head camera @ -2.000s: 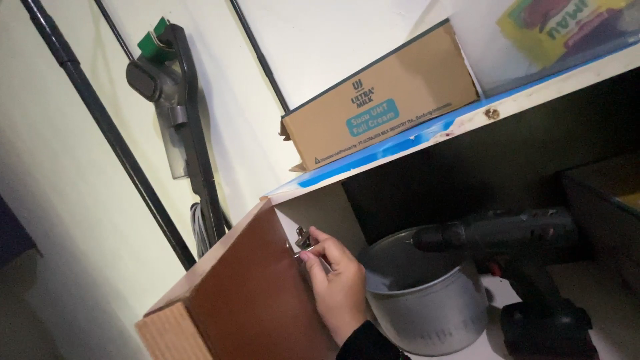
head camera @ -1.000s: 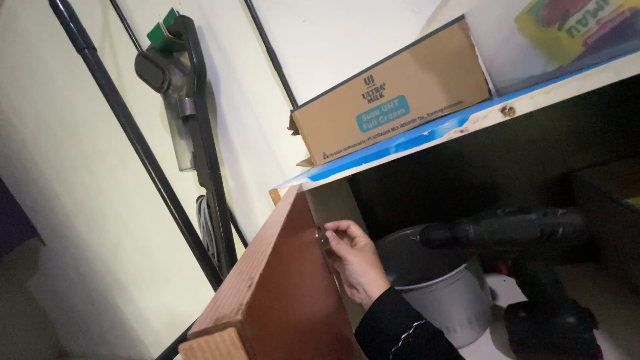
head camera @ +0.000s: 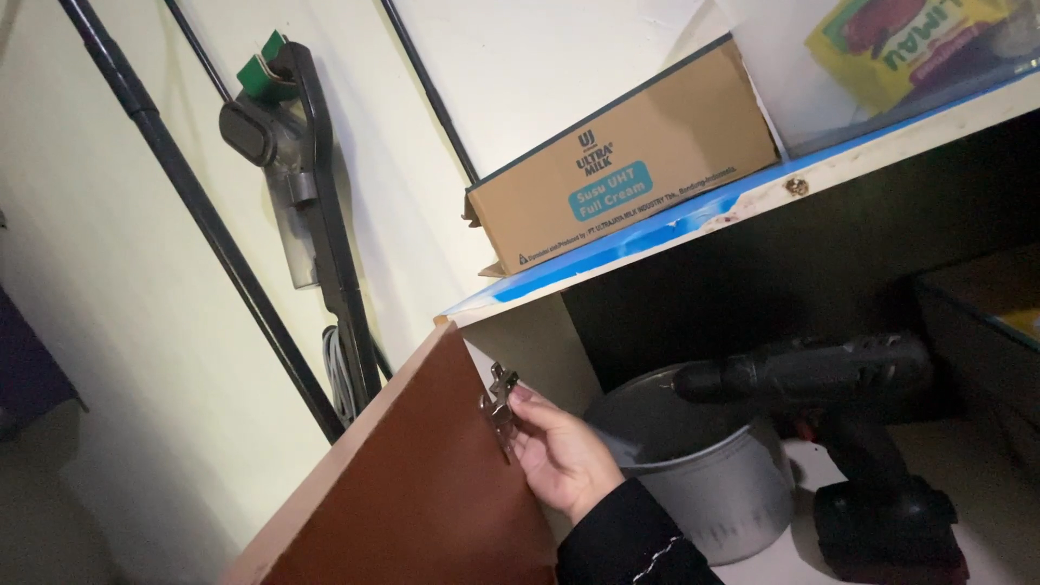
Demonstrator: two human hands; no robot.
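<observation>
My right hand (head camera: 565, 459) reaches in from the bottom, in a black sleeve, with thumb and fingers pinching a metal cabinet hinge (head camera: 501, 398). The hinge lies against the inner face of a reddish-brown cabinet door (head camera: 422, 479), near its upper edge and beside the cabinet's side wall (head camera: 540, 341). How the hinge is fastened cannot be told. Just right of the hand, inside the cabinet, stands a grey metal pot (head camera: 707, 496). A black cordless drill (head camera: 861, 455) is next to it, its front end over the pot's rim. My left hand is not in view.
A cardboard milk carton box (head camera: 634, 162) and a translucent plastic container (head camera: 780, 73) sit on the shelf top (head camera: 617, 244) above. Left of the door, a handheld stick vacuum (head camera: 321, 187) and a black pole (head camera: 203, 211) stand against the wall. A dark box (head camera: 975, 325) is at right.
The door stands at a different angle than two seconds ago, with more of its inner face showing. My right hand stays at the hinge, and its grip has shifted.
</observation>
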